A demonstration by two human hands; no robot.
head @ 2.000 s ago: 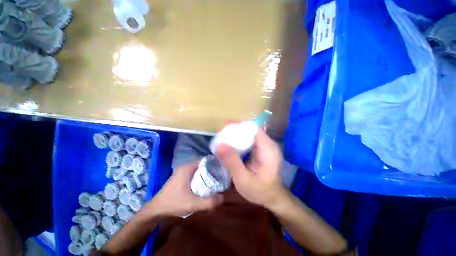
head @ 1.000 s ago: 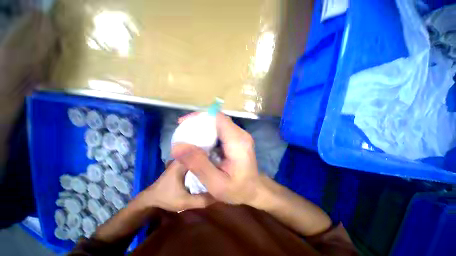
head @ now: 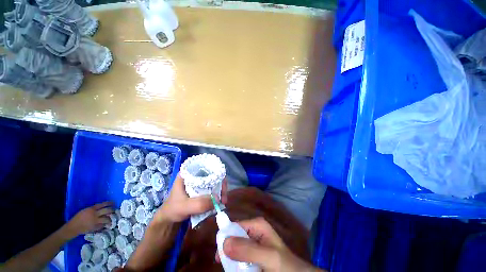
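My left hand (head: 180, 203) holds a grey-white sleeve part (head: 203, 174) upright over my lap, its bumpy open rim facing up. My right hand (head: 261, 247) holds a white glue bottle (head: 231, 239), its thin green tip pointing up at the sleeve's side, just below the rim. I cannot tell if the tip touches. More sleeve parts (head: 64, 48) lie heaped at the left of the tan bench (head: 213, 79).
A second white bottle (head: 160, 24) lies at the bench's back. A blue bin (head: 90, 159) at lower left holds small round parts (head: 129, 208); another person's hand (head: 91, 218) reaches in. A large blue tote (head: 394, 204) with plastic liner (head: 426, 133) is at right.
The glue bottle has moved down from above the sleeve and now points its tip up at it. The sleeve's rim is now exposed. Another person's hand has come into the left bin.
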